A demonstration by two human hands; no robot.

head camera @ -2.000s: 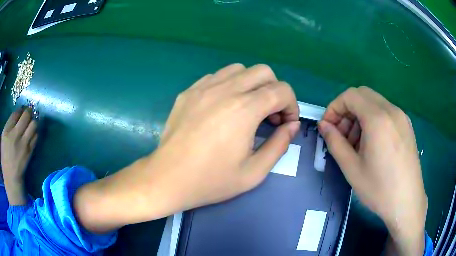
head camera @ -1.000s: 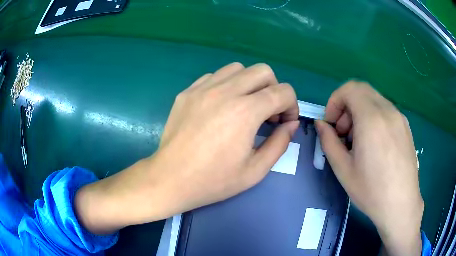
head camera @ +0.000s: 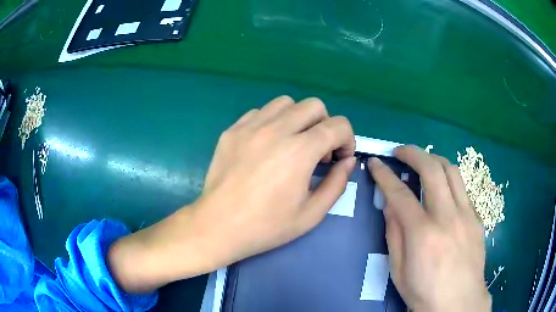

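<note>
A black back cover [head camera: 292, 268] with white patches lies in front of me, its top edge over a white sheet [head camera: 375, 145]. My left hand [head camera: 274, 183] lies across the upper left of the cover, thumb and index finger pinched at its top edge; any small part between them is hidden. My right hand [head camera: 433, 225] rests on the right side, fingers apart, thumb tip at the top edge near a tiny pale part [head camera: 363, 165], other fingertips near the top right corner. No part shows in the right hand.
A pile of small pale parts [head camera: 483, 189] lies right of my right hand, with few loose bits below. Another pale pile [head camera: 33, 116] and dark tweezers [head camera: 36, 186] lie far left, near a neighbour's blue sleeve [head camera: 15, 250]. A second black cover [head camera: 143, 17] lies on white sheet at upper left.
My right hand has moved down and left and its fingers have spread onto the cover, uncovering the right pale pile. My left hand stays at the edge. The far cover shows further into view.
</note>
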